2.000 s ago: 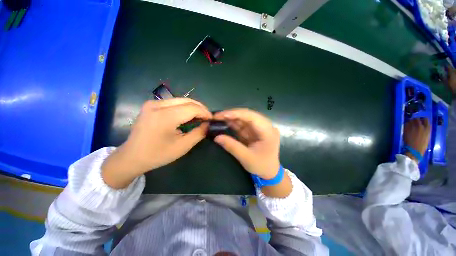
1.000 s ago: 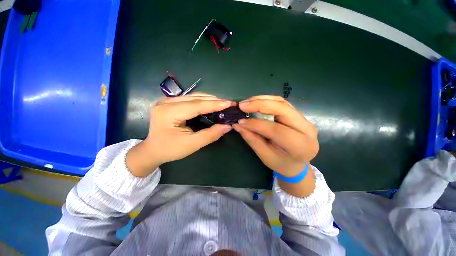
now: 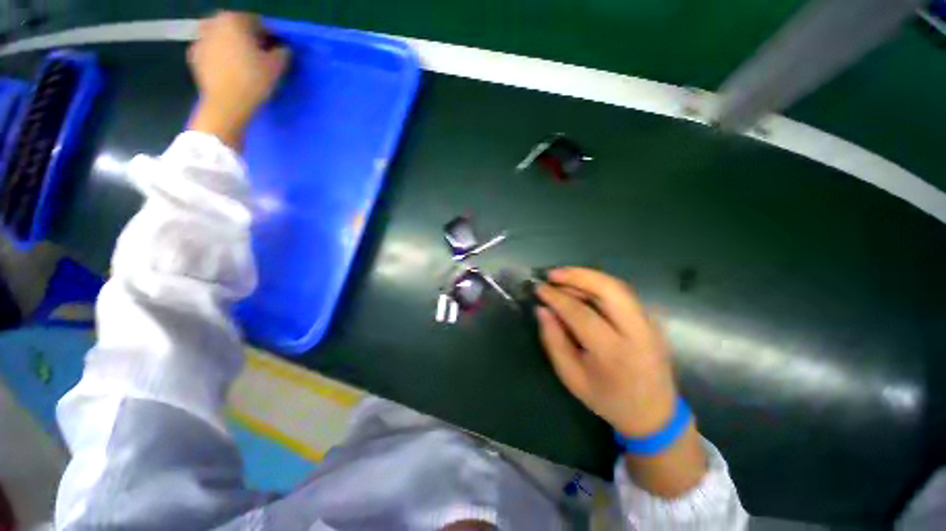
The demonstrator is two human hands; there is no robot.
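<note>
My left hand is at the far left corner of the large blue tray. Something dark shows at its fingertips; blur hides whether it is gripped. My right hand is low over the mat, its fingertips closed on a small dark unit, blurred. Left of it lies a black unit with red wire, with a small white piece beside it. Another black unit with a pale strip lies just above. A third unit with red wires and a pale strip lies farther back.
A small blurred dark cluster lies right of my right hand. A narrow blue tray with rows of dark parts stands at far left. A pale rail edges the mat, with a grey post behind. A pale sleeve shows at lower right.
My hands have parted: the left moved up and left to the tray's far corner, the right stays over the mat. The view has swung left, uncovering a unit and the white piece.
</note>
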